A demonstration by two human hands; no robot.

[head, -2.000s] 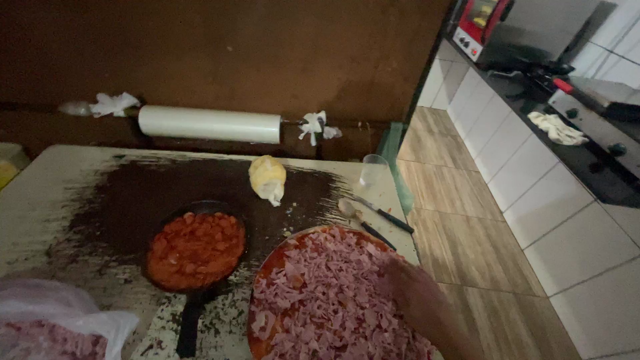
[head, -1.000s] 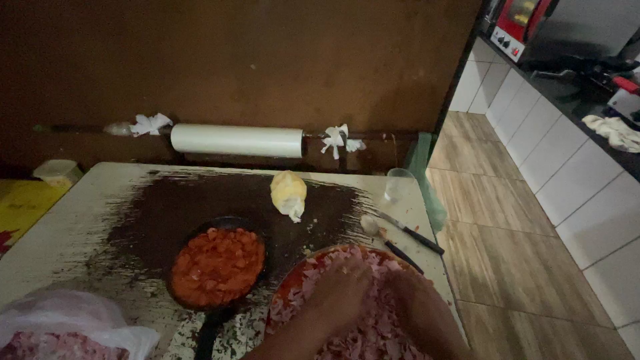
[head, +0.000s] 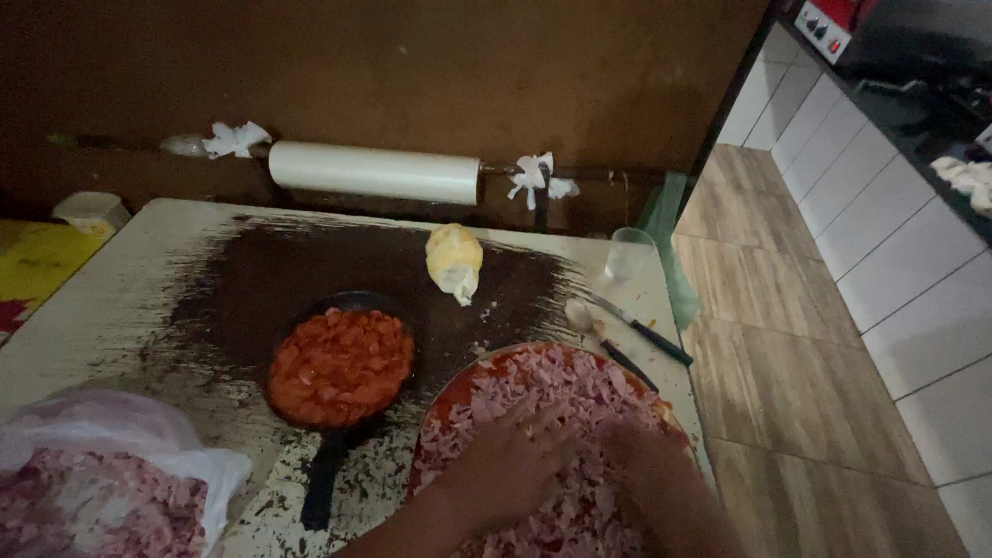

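A large round pizza (head: pixel 573 380) with red sauce and shredded pink ham lies at the table's near right. My left hand (head: pixel 515 453) rests on the ham, palm down, fingers spread and partly blurred. Beside it, my right hand (head: pixel 647 457) touches the ham further right; its fingers are too blurred to make out. Left of the pizza is a black frying pan (head: pixel 322 480) holding chunky red sauce (head: pixel 341 368). At the lower left sits a clear plastic bag (head: pixel 116 418) of shredded ham (head: pixel 101 504). Behind the pizza stands a yellowish twisted piping bag (head: pixel 454 260).
Right of the pizza lie a knife (head: pixel 643 329) and a spoon (head: pixel 581 316), near a clear plastic cup (head: pixel 626 254). A white plastic roll (head: pixel 372 170) hangs behind the worn table (head: pixel 178 221). A white tub (head: pixel 91 213) is at the left; a counter (head: pixel 922 116) runs along the right.
Two seconds ago one blurred hand showed at the pizza's right side; now both hands are on the ham. Since one second ago, both have stayed over the pizza.
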